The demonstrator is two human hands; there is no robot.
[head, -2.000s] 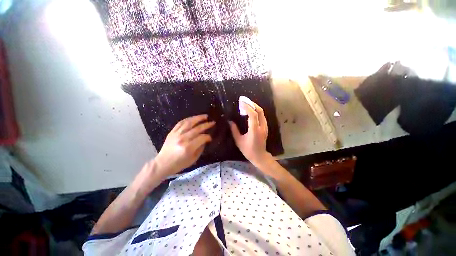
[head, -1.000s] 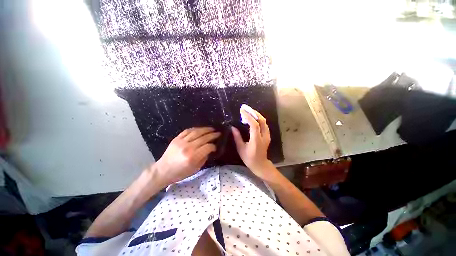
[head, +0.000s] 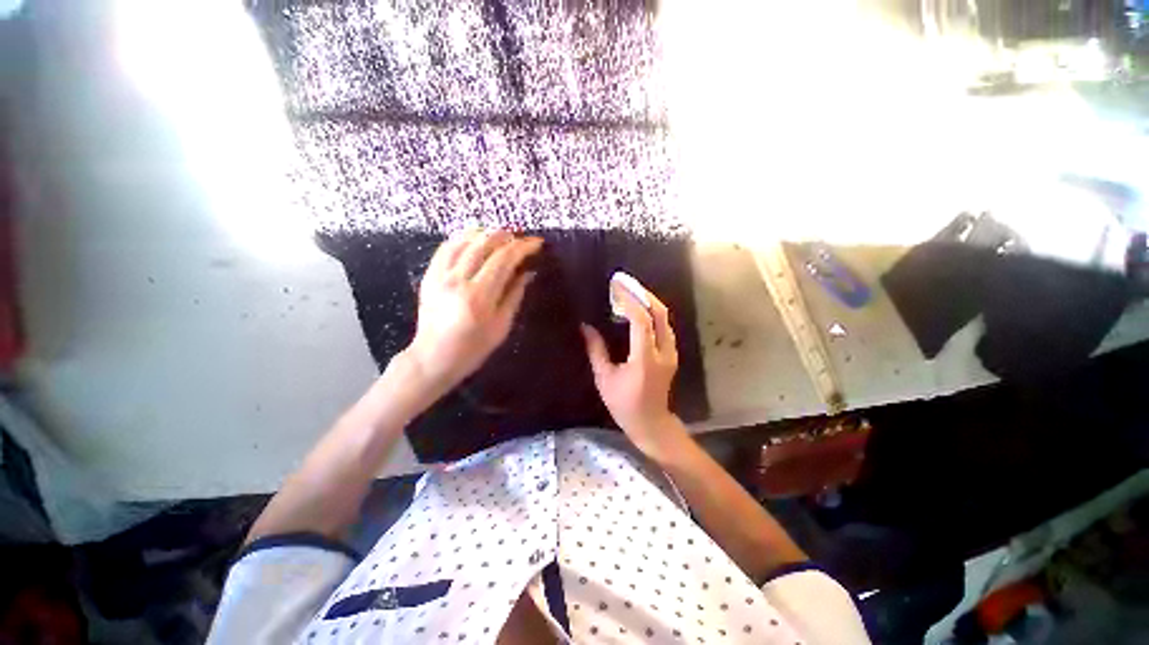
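A black flecked front panel (head: 479, 176) lies on the white worktable in front of me; its far part looks pinkish-white in the sun, its near part black. My left hand (head: 473, 296) lies palm down on the near left part, fingers slightly spread. A plain-looking black layer lies under it and reaches my shirt; I cannot tell whether it is a separate piece. My right hand (head: 640, 359) rests on the right part, with white tailor's chalk (head: 625, 292) at its fingertips.
A yellow ruler (head: 800, 325) lies right of the panel, beside a blue-handled tool (head: 838, 280) and a small white chip (head: 838, 330). Black fabric scraps (head: 1021, 302) lie farther right. A red-brown box (head: 813, 459) sits below the table edge. Glare covers the upper right.
My left hand has moved away from me, towards the sunlit part. The chalk lines seen before near the hands no longer show. My right hand has stayed in nearly the same place with the chalk.
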